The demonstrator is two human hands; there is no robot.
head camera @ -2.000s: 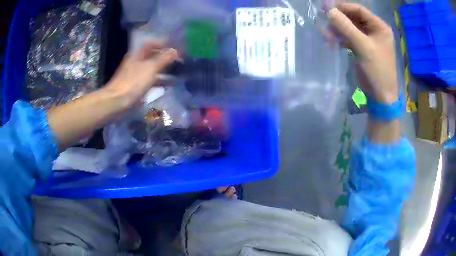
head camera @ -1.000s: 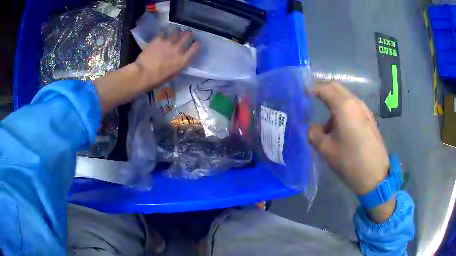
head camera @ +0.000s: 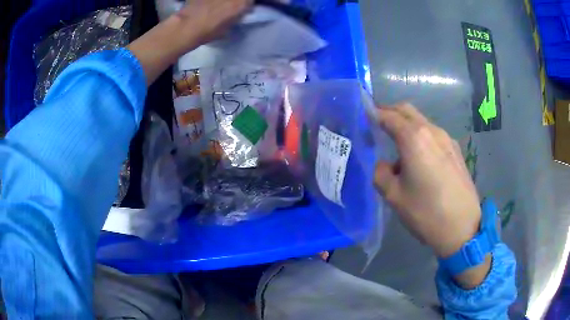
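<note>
My right hand (head camera: pixel 428 178) pinches the edge of a clear plastic bag (head camera: pixel 362 181) at the right side of the blue tote (head camera: pixel 219 253). A printed label (head camera: pixel 332 164) is on that bag. My left hand (head camera: pixel 215 19) is at the top edge, over a frosted white sleeve (head camera: pixel 278 37); its fingers are partly cut off and I cannot tell if it grips. Below lie crinkled clear bags (head camera: pixel 250 200), a green sticker (head camera: pixel 250 124), orange parts (head camera: pixel 191 117) and a red sheet (head camera: pixel 291 134).
A glossy bagged module (head camera: pixel 78 40) lies at the tote's left. A white strip (head camera: pixel 124 220) lies near the front rim. On the grey floor at right are an exit sign (head camera: pixel 482 78) and yellow-black tape (head camera: pixel 542 69). Another blue tote (head camera: pixel 556 44) stands beyond.
My left hand has moved up and away over the sleeve, and the dark framed panel is now mostly out of view. More of the sheet with orange parts shows. My right hand still holds the bag.
</note>
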